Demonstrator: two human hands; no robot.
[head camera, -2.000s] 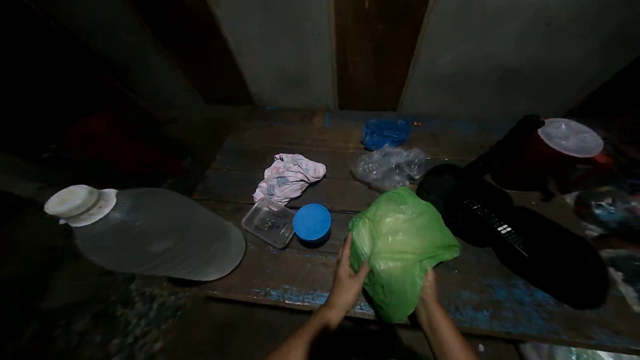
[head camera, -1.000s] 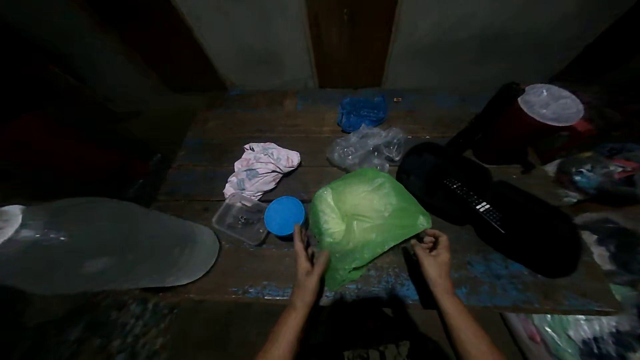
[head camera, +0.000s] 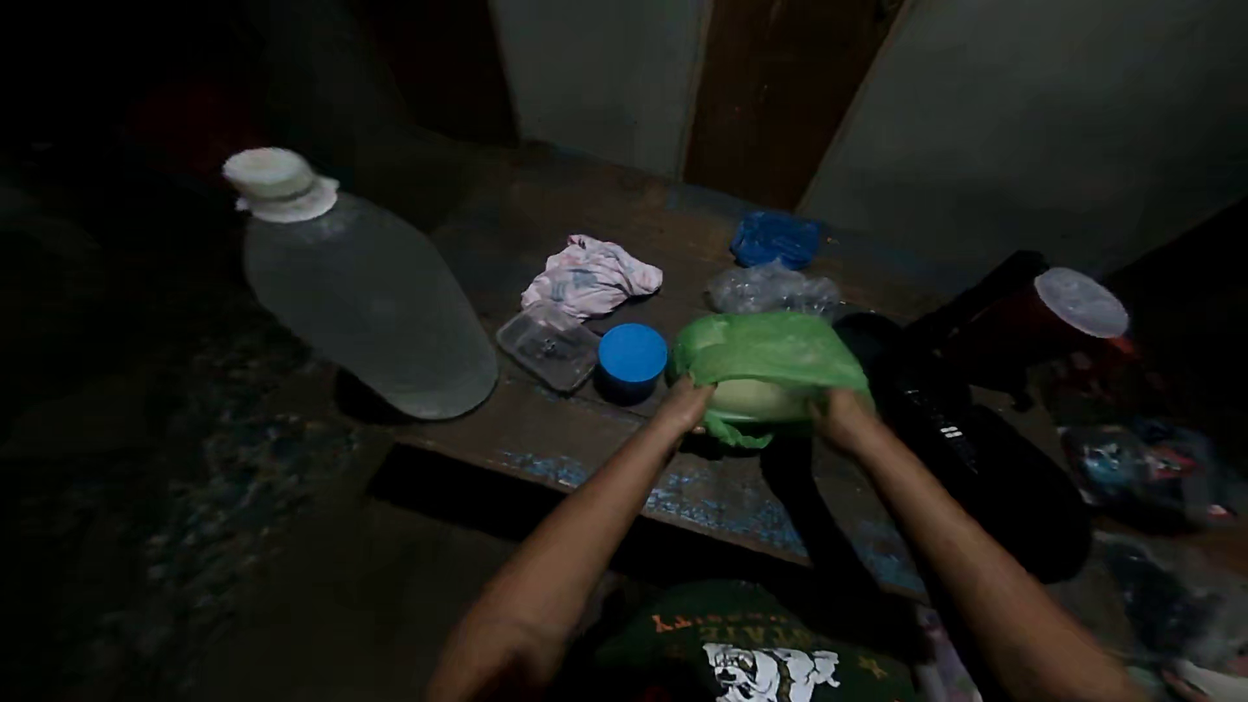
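A green plastic bag lies on the wooden table, its mouth spread toward me. Inside that mouth shows a pale, rounded thing, which I cannot identify. My left hand grips the bag's left edge, close to a round container with a blue lid. On the right edge my right hand is closed around the plastic, its fingertips partly hidden. Left of the blue lid is a clear plastic container, touching a crumpled pinkish cloth.
A large cloudy bottle with a white cap stands at the left. Behind the green bag are a clear plastic bag and a blue bundle. To the right lie a black case and a red container with a pale lid.
Both hands, apart from each other beside the bag one second ago, now hold its edges. The bag's mouth has been opened, showing the pale thing within. The view has shifted.
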